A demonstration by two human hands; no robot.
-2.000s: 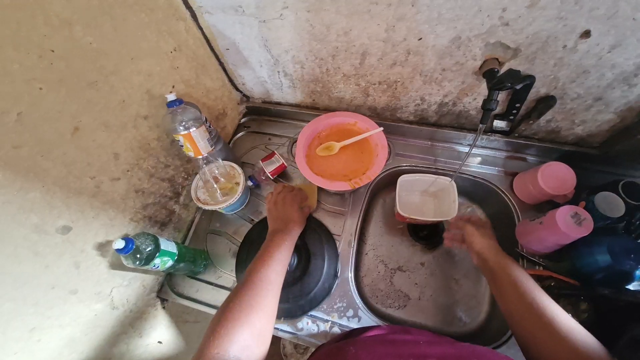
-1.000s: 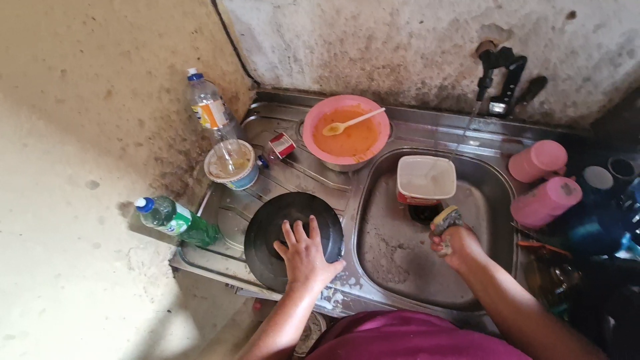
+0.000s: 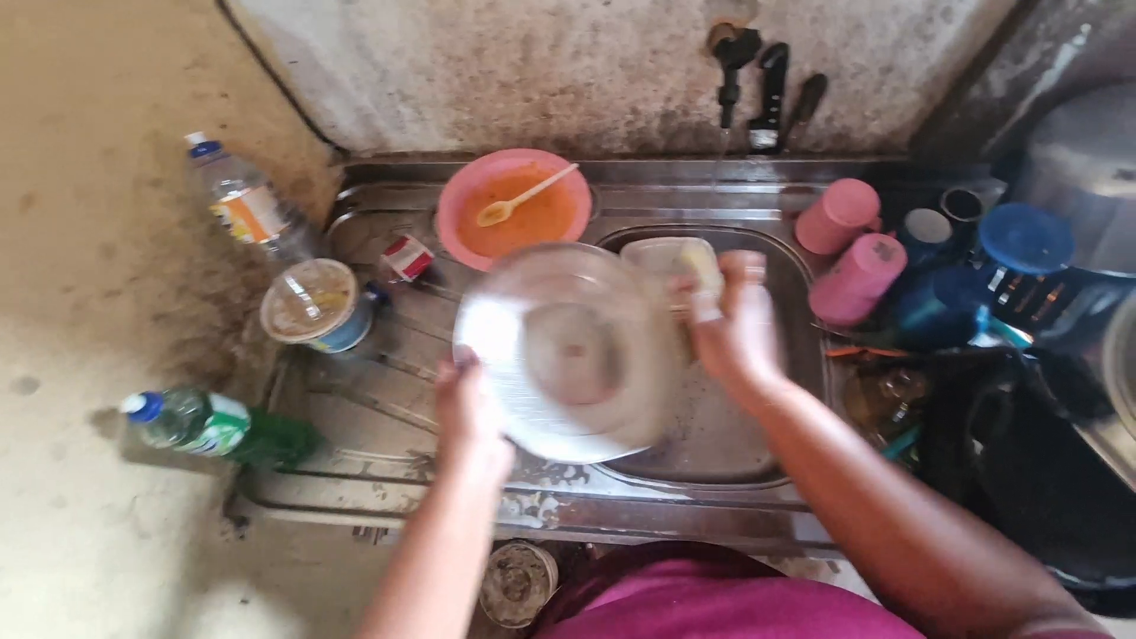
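A round metal lid (image 3: pixel 568 355), blurred by motion, is held up between the drainboard and the sink basin. My left hand (image 3: pixel 470 408) grips its left rim. On the other side, my right hand (image 3: pixel 737 328) holds a yellowish sponge (image 3: pixel 701 271) near the lid's right edge. Behind that hand, a white rectangular plastic tub (image 3: pixel 657 252) stands in the steel sink basin (image 3: pixel 737 461), partly hidden. Beyond the lid sits a pink bowl (image 3: pixel 453 209) of orange liquid, with a light-coloured spoon (image 3: pixel 524 197) in it.
Two bottles (image 3: pixel 248 209) (image 3: pixel 222 426) and a lidded tub (image 3: pixel 315 306) line the drainboard's left side, near a small red-and-white container (image 3: pixel 408 257). Pink cups (image 3: pixel 856 280), a blue-lidded container (image 3: pixel 1027 238) and dark cookware (image 3: pixel 1038 479) crowd the right. A black tap (image 3: pixel 732 75) projects from the wall.
The dark round lid lay on the drainboard under my left hand; now a round lid is raised and its shiny face shows. My right hand with the sponge has come up beside it.
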